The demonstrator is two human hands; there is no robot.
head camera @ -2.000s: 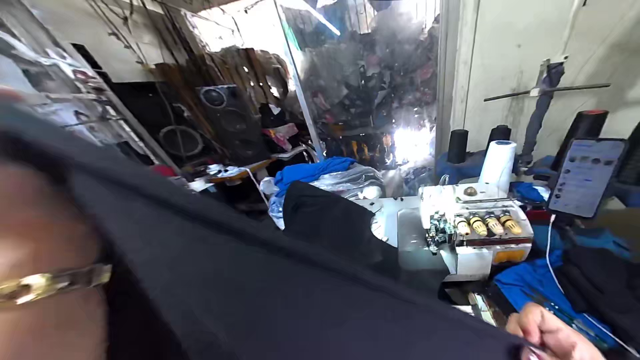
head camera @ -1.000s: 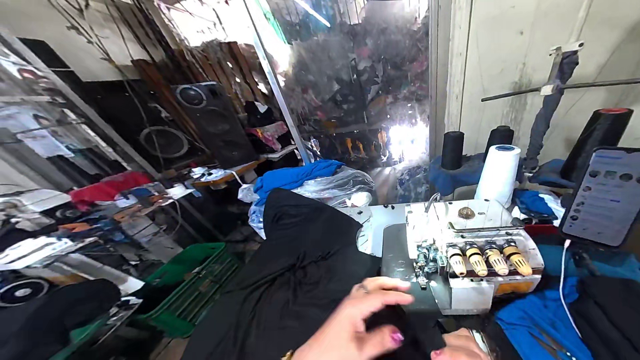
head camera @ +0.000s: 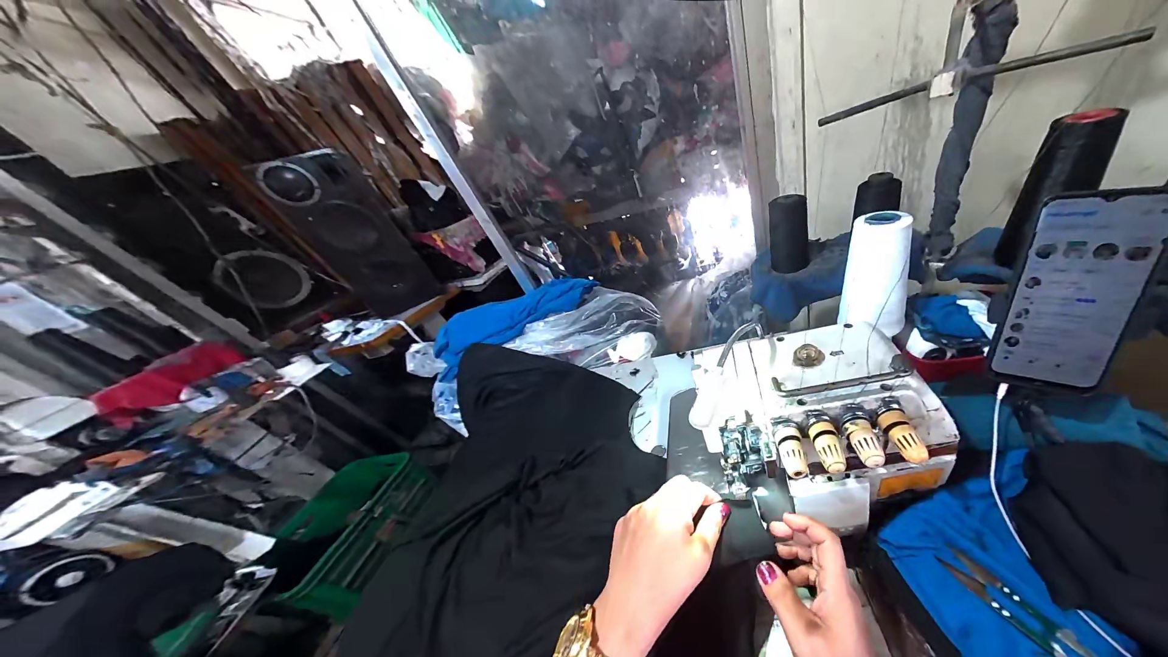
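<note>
Black fabric (head camera: 538, 493) lies over the left part of a white overlock sewing machine (head camera: 849, 365) and hangs toward me. My left hand (head camera: 662, 547), with a gold bracelet at the wrist, pinches the fabric just in front of the presser foot area (head camera: 746, 456). Close to its right, my right hand (head camera: 817, 579) is near the fabric edge, its thumb and fingers bent; whether it grips the cloth is hard to see. Four tension dials, black and cream, line the machine's front. A white thread cone (head camera: 876, 269) stands behind the machine.
A phone (head camera: 1081, 287) with a lit screen stands at the right, its white cable hanging. Below it, thread snips (head camera: 1004, 602) lie on blue cloth (head camera: 949, 566). Black thread cones (head camera: 788, 234) stand behind. Blue cloth and clear plastic (head camera: 593, 328) sit behind the machine; a green crate (head camera: 351, 534) is at left.
The black fabric, held up across the view two seconds ago, now lies lower at the machine. My left hand has gone from raised with spread fingers to pinching the cloth by the presser foot.
</note>
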